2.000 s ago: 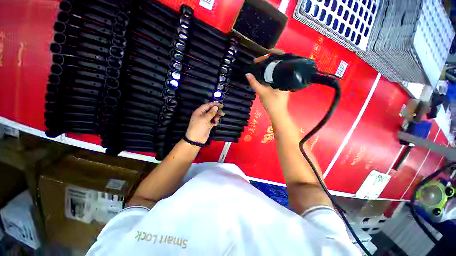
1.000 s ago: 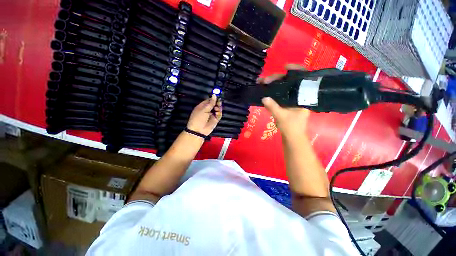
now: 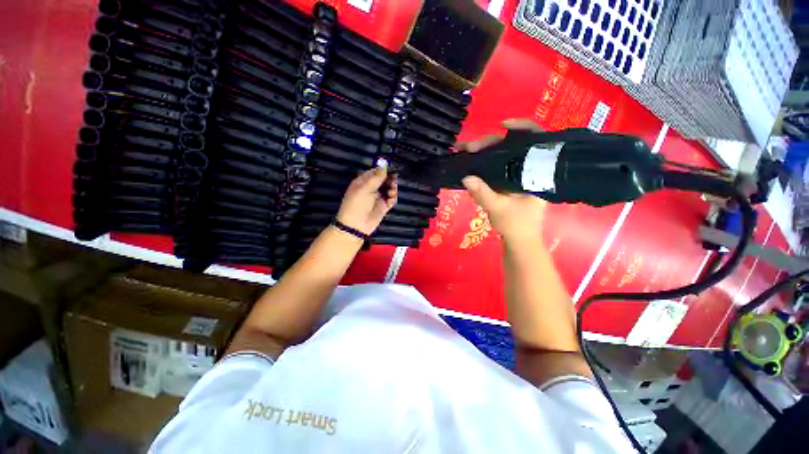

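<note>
Rows of long black door lock handles (image 3: pixel 244 133) lie side by side on the red sheet, with shiny round fittings along their ends. My right hand (image 3: pixel 506 199) is closed around the black electric screwdriver (image 3: pixel 585 167), which lies level with its nose pointing left to the right-hand line of fittings. My left hand (image 3: pixel 368 204) is at that nose, fingertips pinched together by a fitting. Whether the fingertips hold a screw or part cannot be seen. The bit tip is hidden near the left fingers.
An open dark box (image 3: pixel 454 40) stands at the far edge of the rows. Perforated trays (image 3: pixel 612 35) are stacked at the far right. The black cord (image 3: pixel 656 295) loops down on the right. A carton (image 3: pixel 98 332) is below the bench edge.
Since two seconds ago, the screwdriver has swung from pointing away to lying level, its nose brought to my left fingertips. Over the last second both hands stay nearly still.
</note>
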